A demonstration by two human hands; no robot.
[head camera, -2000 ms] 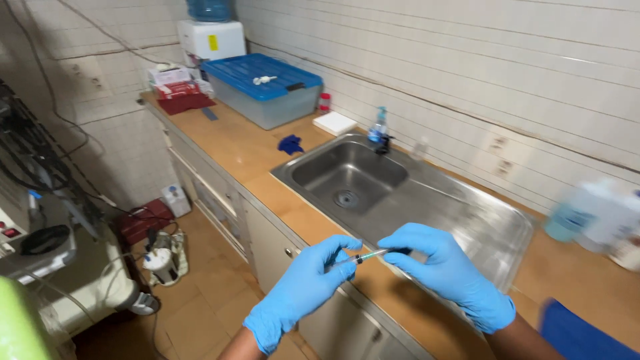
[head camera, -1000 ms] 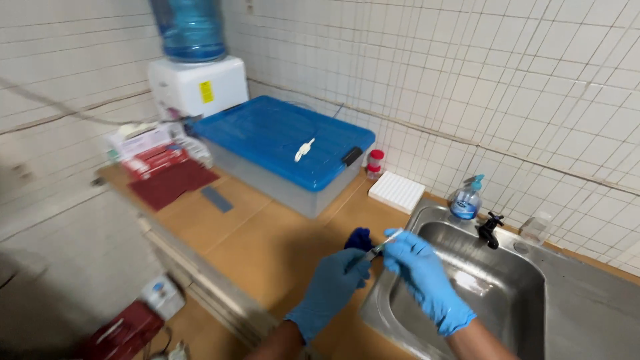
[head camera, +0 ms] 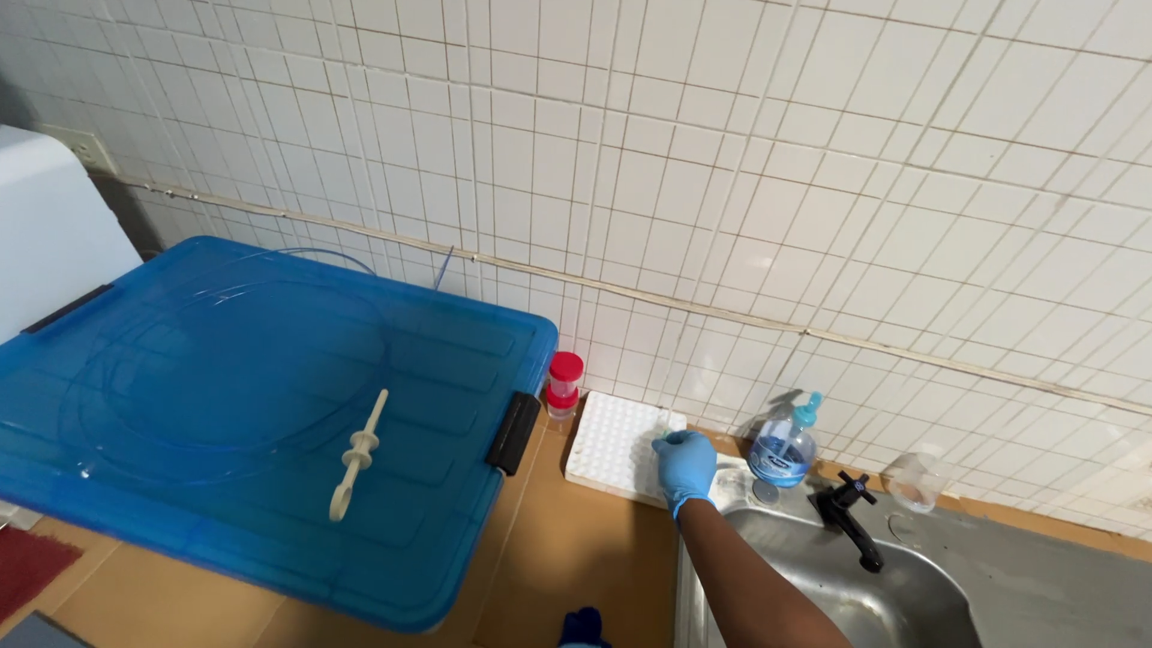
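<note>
My right hand, in a light blue glove, has its fingers pinched at the right end of a white foam tube rack with rows of small hollows. A small, thin clear item with a trace of green shows at the fingertips; the fingers hide most of it, and its kind is unclear. My left hand is not plainly in view; a pale blue sliver at the bottom edge could be its glove. Just above that sliver lies a crumpled dark blue thing on the brown counter.
A storage bin's blue lid bears coiled clear tubing and a white plastic piece. Red-capped containers stand beside the rack. Right of it are a blue pump bottle, a black tap, a clear cup and a steel sink.
My two hands, together around a thin item one second ago, are apart now. The right hand has moved to the foam rack by the wall. The view has swung strongly toward the bin and wall.
</note>
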